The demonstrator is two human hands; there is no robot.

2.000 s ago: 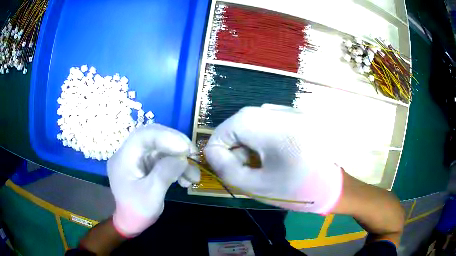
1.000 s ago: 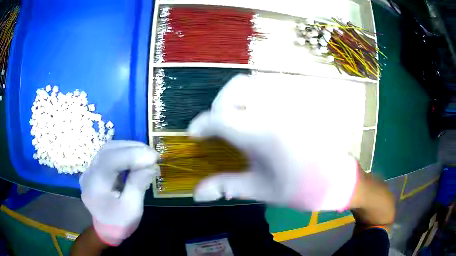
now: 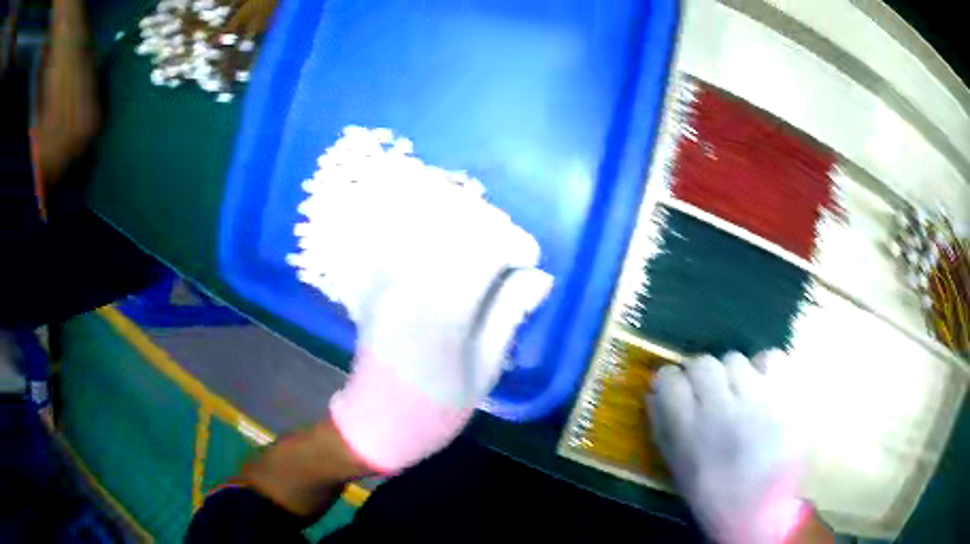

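White connector housings (image 3: 399, 202) lie heaped in the blue tray (image 3: 612, 202). My gloved left hand (image 3: 447, 319) is over the near side of the heap; its fingertips merge with the white housings, so I cannot tell whether it holds one. My gloved right hand (image 3: 729, 430) is over the near compartment of the divided tray, its fingers bent downward over the right part of the yellow wires (image 3: 622, 409). What lies under its fingers is hidden. Black or dark green wires (image 3: 723, 282) lie in the middle compartment and red wires (image 3: 753, 170) in the farther one.
The divided tray's rim (image 3: 608, 329) adjoins the blue tray. Finished harnesses (image 3: 949, 278) lie at the far right, and another pile (image 3: 202, 48) lies left of the blue tray. Another person's arm (image 3: 66, 96) is at the upper left. The green bench (image 3: 160, 170) shows beside the blue tray.
The view has swung left and tilted. My left hand has moved from beside the divided tray's corner onto the housing heap. My right hand remains near the yellow wires, fingers now bent down. The other person's arm has appeared.
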